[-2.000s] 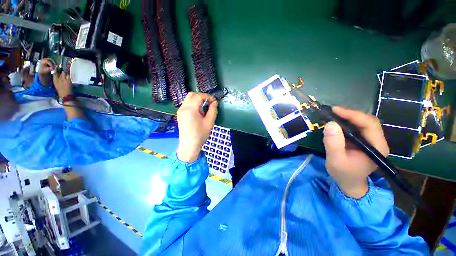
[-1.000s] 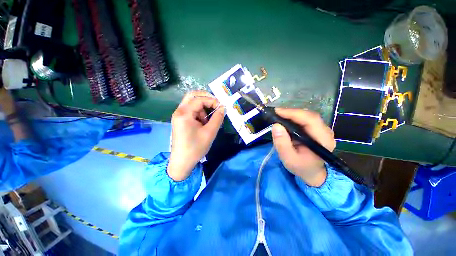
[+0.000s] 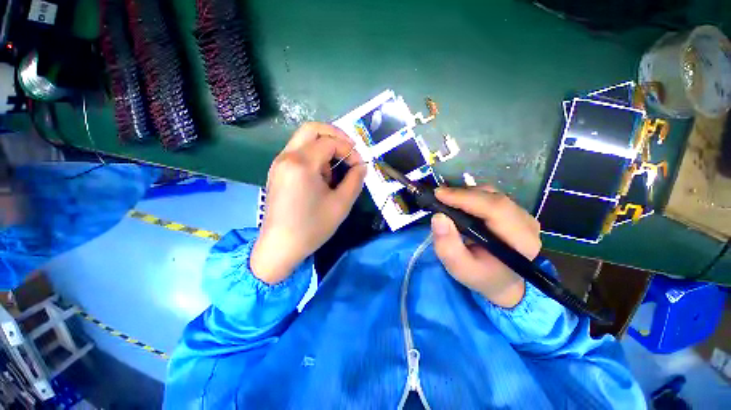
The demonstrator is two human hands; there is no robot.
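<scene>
My right hand holds the black soldering iron, its tip over the left edge of the white holder. The holder lies tilted on the green mat with three dark display modules in a row; orange and white flex tails stick out on its right side. The lowest module is partly hidden by the iron. My left hand is at the holder's left edge, thumb and forefinger pinched on a thin silvery strand near the iron's tip. What else the fingers hold is hidden.
Component stacks flecked red lie at the upper left. Overlapping display strips lie right, beside a clear round tub and a tan board. A blurred blue sleeve is at the left. A blue stool stands lower right.
Since the first frame, my left hand has left the component stack and come to the holder. The iron has moved from the flex tails to the holder's left side. The view has shifted right.
</scene>
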